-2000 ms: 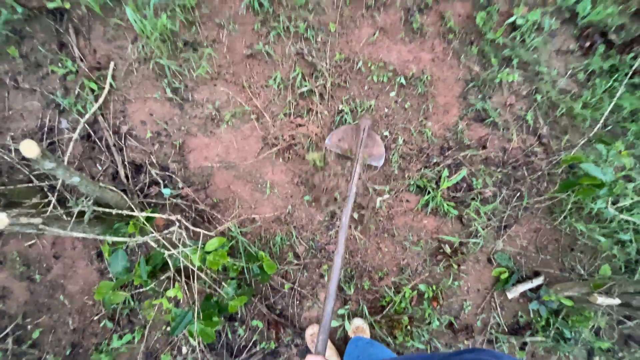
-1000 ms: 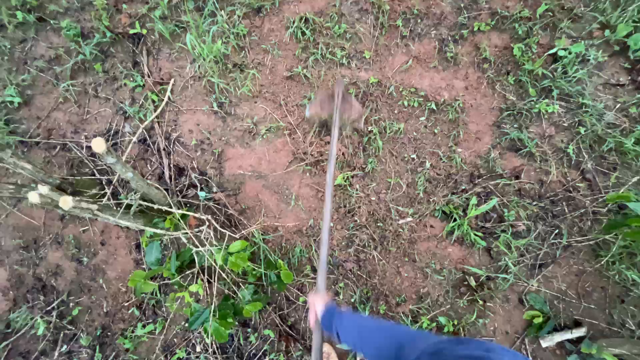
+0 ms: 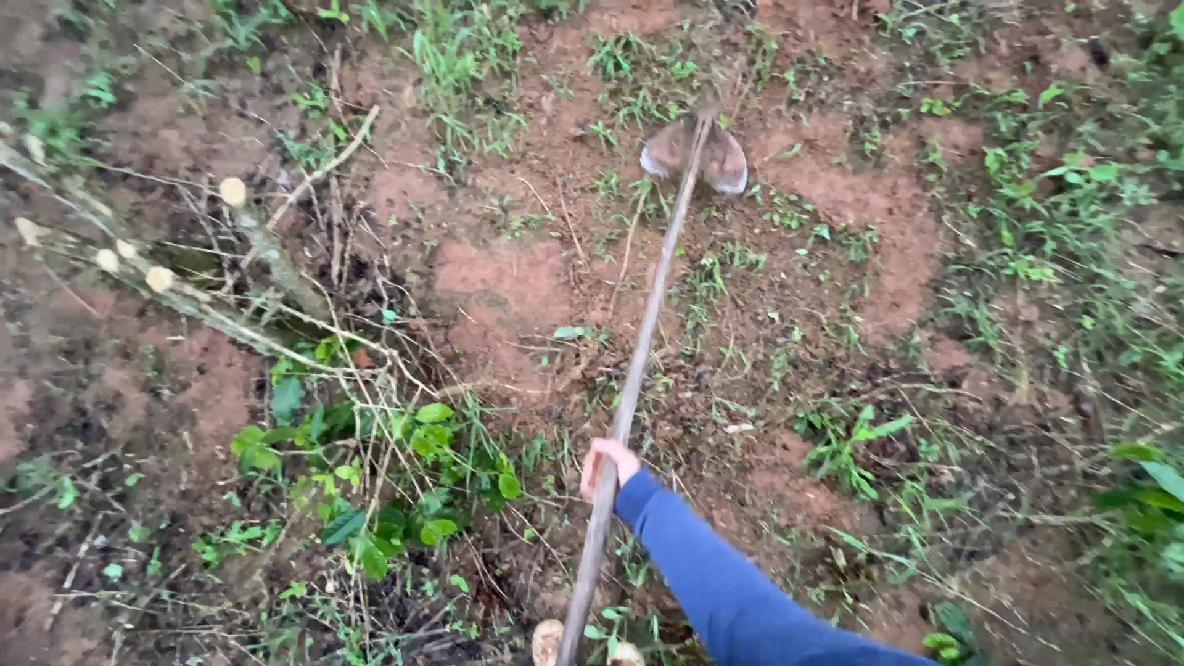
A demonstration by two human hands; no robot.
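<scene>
My right hand [image 3: 610,467], at the end of a blue sleeve, is closed around the long wooden handle of a hoe [image 3: 652,314]. From the bottom edge the handle slants up and slightly right to the hoe's broad metal blade [image 3: 724,159], which has a pale, rounded edge and lies over reddish soil with short grass. Whether the blade touches the ground cannot be told. The handle's lower end runs out of the frame. My left hand is not in view.
Cut branches [image 3: 208,310] with pale sawn ends lie at the left. A leafy green plant [image 3: 370,472] stands beside them. Weeds [image 3: 856,444] and grass grow at the right. The tips of my shoes [image 3: 548,640] show at the bottom, on either side of the handle.
Two seconds ago only a little of a hand showed at the bottom edge; now my right hand and blue sleeve are in view on the handle. The hoe's blade has moved farther forward over the ground.
</scene>
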